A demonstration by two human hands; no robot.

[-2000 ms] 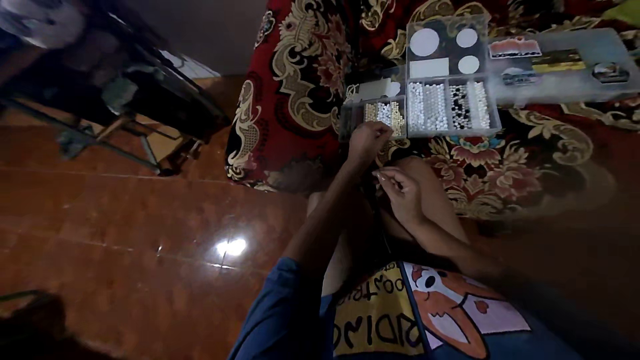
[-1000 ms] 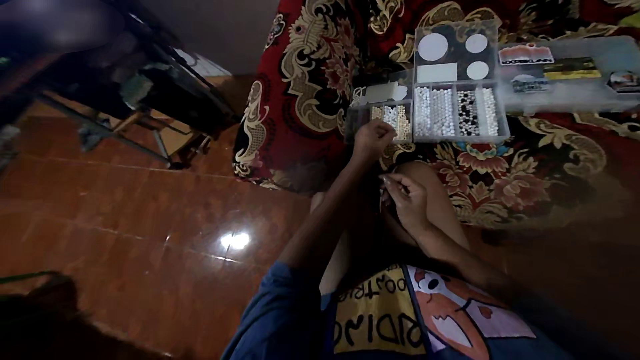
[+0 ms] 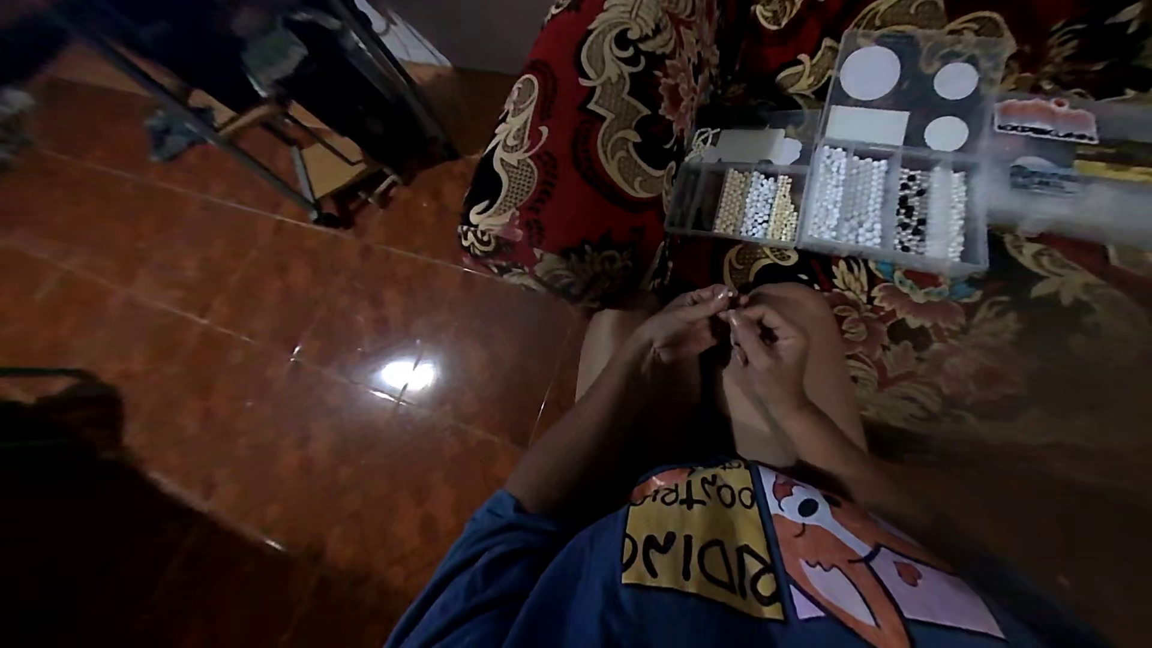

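My left hand (image 3: 688,324) and my right hand (image 3: 765,346) meet at the fingertips above my lap. Thumb and fingers are pinched on both, but whatever lies between them is too small to make out. Beyond my hands, a clear plastic bead box (image 3: 976,207) holds columns of white, clear and black-and-white beads in its compartments, its lid raised behind with white round stickers. Joined or close at its left is a smaller clear plastic box (image 3: 684,202) with gold, silvery and pale yellow beads.
The boxes rest on a red, floral-patterned cloth (image 3: 621,135). A clear plastic case (image 3: 1026,211) with stickers lies at the right. A metal-framed stand (image 3: 261,171) is at the upper left on the glossy tiled floor (image 3: 315,423).
My left hand has come back from the gold-bead compartments of the smaller box to my right hand above my lap. The right hand has stayed near the lap.
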